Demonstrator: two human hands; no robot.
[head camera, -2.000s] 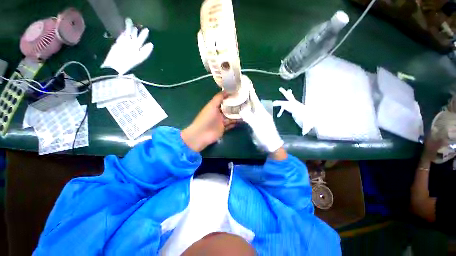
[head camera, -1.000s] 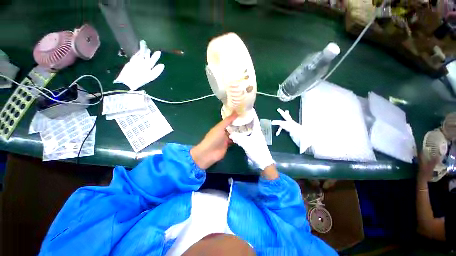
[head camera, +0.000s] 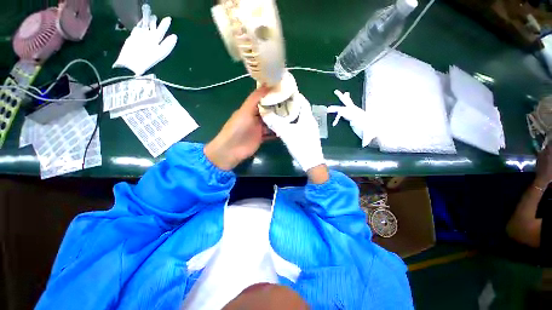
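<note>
A cream clip fan (head camera: 251, 45) is held up over the bench, its slatted head pointing away from me and cut off by the top edge of the picture. The head is a little blurred. My left hand (head camera: 242, 130), bare, grips the clip base from the left. My right hand (head camera: 298, 133), in a white glove, grips the clip base (head camera: 281, 100) from the right. The base faces me and shows a dark open hollow. The fingers behind the base are partly hidden.
Left on the green bench (head camera: 212, 162): pink fan (head camera: 39, 35), white glove (head camera: 145, 45), label sheets (head camera: 160, 124), cable. Right: clear bottle (head camera: 372, 42), crumpled glove (head camera: 351, 115), bubble bags (head camera: 408, 106). A carton (head camera: 417, 212) with fans stands below. A person's arm (head camera: 529, 212) shows far right.
The fan has swung so its head leans up and left, and its base hollow now faces me more openly. Both hands keep hold. The camera view has also shifted.
</note>
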